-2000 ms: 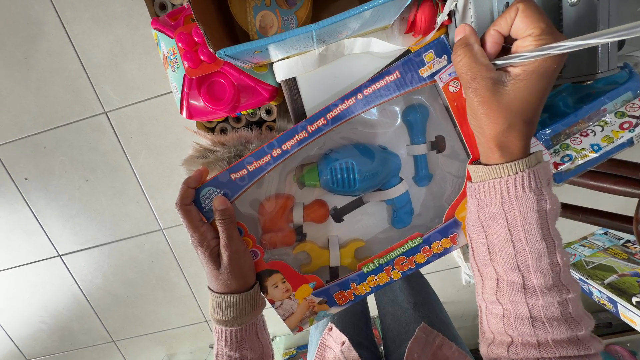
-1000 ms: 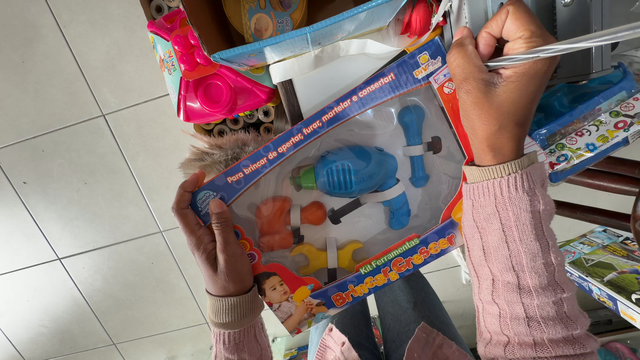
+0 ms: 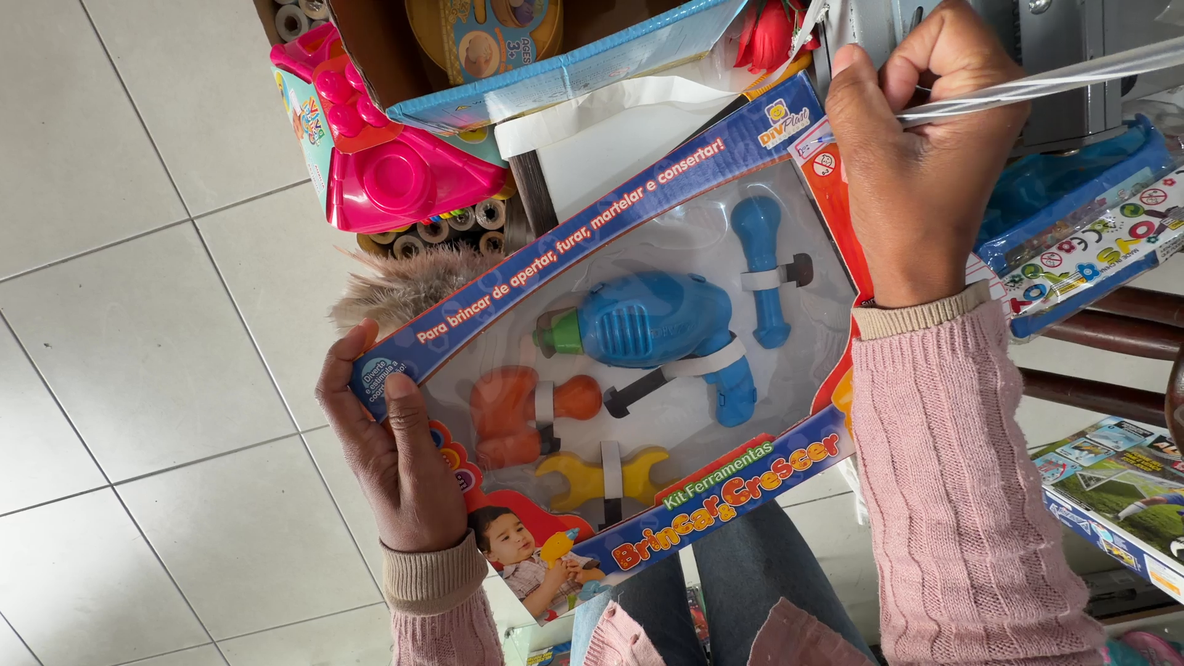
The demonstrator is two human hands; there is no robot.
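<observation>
A boxed toy tool kit point(image 3: 638, 222) with a clear window is tilted in front of me. Inside it lie a blue toy drill point(image 3: 652, 319), a blue toy hammer or screwdriver piece point(image 3: 758, 254), an orange toy piece point(image 3: 504, 416) and a yellow toy wrench point(image 3: 601, 474). My left hand point(image 3: 407, 449) grips the box's lower left corner, thumb on the front. At the upper right corner is my right hand point(image 3: 925, 148), its fingers closed on a clear plastic strip point(image 3: 1045, 92) that runs off to the right, its edge against the box.
Behind the box stand an open cardboard box point(image 3: 573, 79) and a pink toy set point(image 3: 398, 176). A feathery duster point(image 3: 407, 282) is left of it. On the right are a blue toy package point(image 3: 1091, 240), a dark wooden chair point(image 3: 1138, 324) and another boxed item point(image 3: 1124, 490).
</observation>
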